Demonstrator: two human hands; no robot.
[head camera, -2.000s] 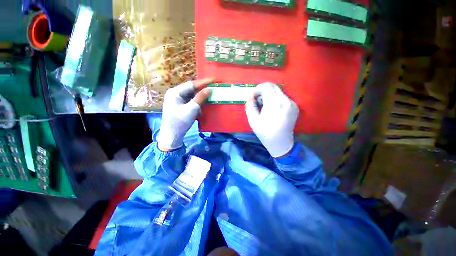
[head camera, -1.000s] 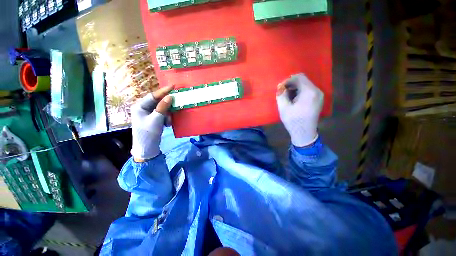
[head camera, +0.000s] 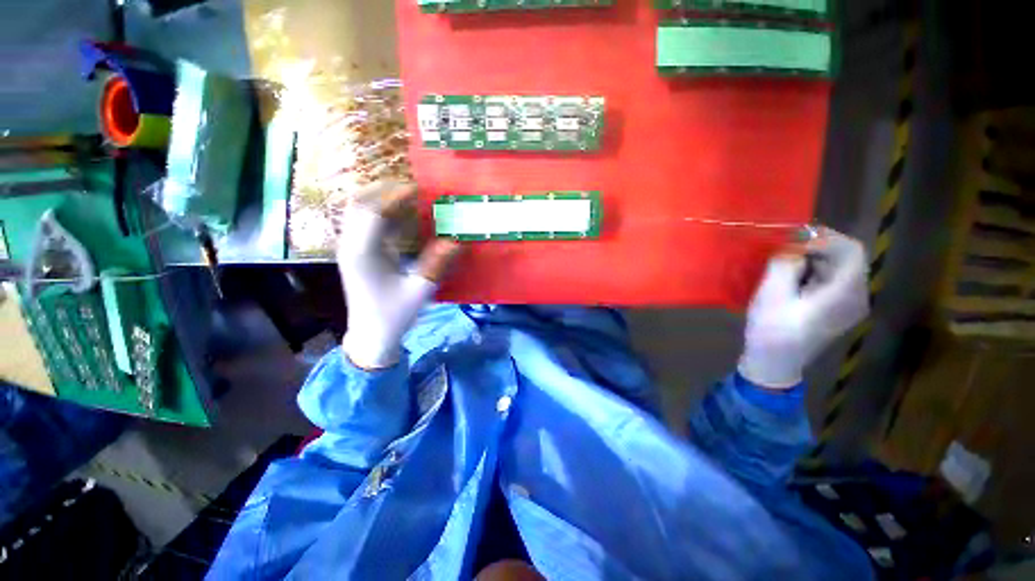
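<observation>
A circuit board strip (head camera: 516, 217) lies on the red mat (head camera: 681, 148) with a whitish to pale green strip along its top. The board's green edge shows around the strip. My left hand (head camera: 388, 272), in a white fingertip-less glove and blurred, is left of the board, apart from it, with thumb and fingers spread and empty. My right hand (head camera: 806, 297) is at the mat's right edge with fingers pinched. A thin whitish line, looking like release liner seen edge-on (head camera: 743, 224), runs left from its fingertips. A bare board (head camera: 513, 123) lies farther back on the mat.
Covered boards (head camera: 743, 48) lie at the mat's back right. Left of the mat are a tan sheet with amber dots (head camera: 341, 136), a bagged strip stack (head camera: 207, 145), a tape roll (head camera: 119, 111) and a pointed tool (head camera: 210, 255). A green bench (head camera: 170, 375) is at far left.
My right hand has moved right, away from the board, and the thin line now shows at its fingertips. My left hand has let go of the board's left end.
</observation>
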